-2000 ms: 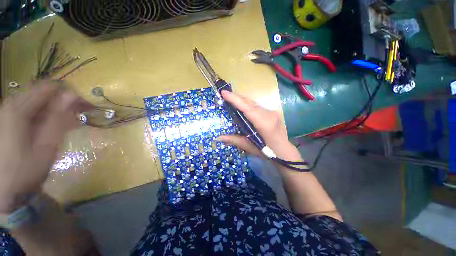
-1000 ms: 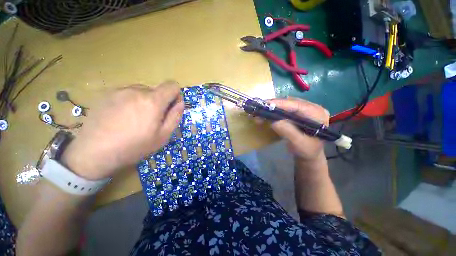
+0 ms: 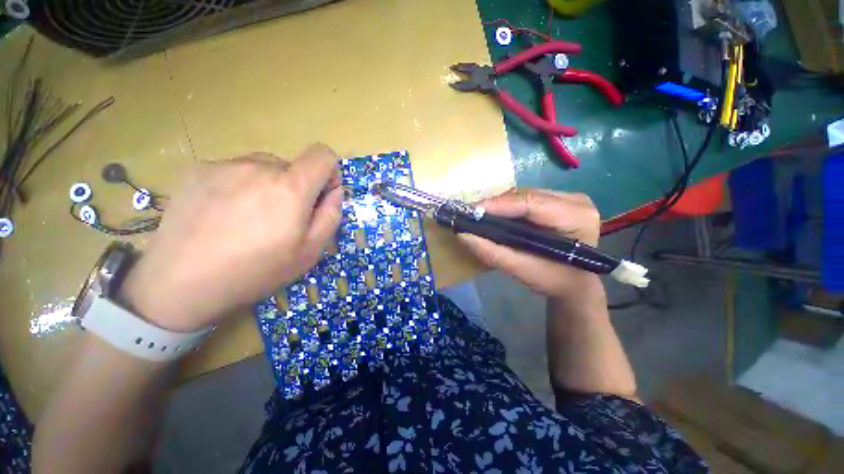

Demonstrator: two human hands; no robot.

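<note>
The blue circuit board panel [image 3: 356, 296] lies at the edge of the tan work board, its lower end over my lap. My right hand [image 3: 546, 236] holds the soldering iron [image 3: 527, 236] by its black handle; the tip touches or hovers just over the panel's upper part. My left hand [image 3: 250, 231] is over the panel's upper left, fingertips pinched together at the boards. Dark lead wires [image 3: 134, 225] with round white discs [image 3: 88, 215] run under my left hand. What the left fingertips pinch is hidden, probably these leads.
Red-handled cutters [image 3: 541, 116] lie at the work board's right edge, with small discs beside them. A bundle of dark wires [image 3: 28, 139] lies at the left. A dark fan grille [image 3: 139, 18] stands at the back. A black box [image 3: 643, 56] and yellow rods [image 3: 731, 88] stand at the right.
My left hand came from the far left onto the panel and has since stayed there. The iron swung from pointing away to pointing left, and its tip moved down onto the panel's upper rows.
</note>
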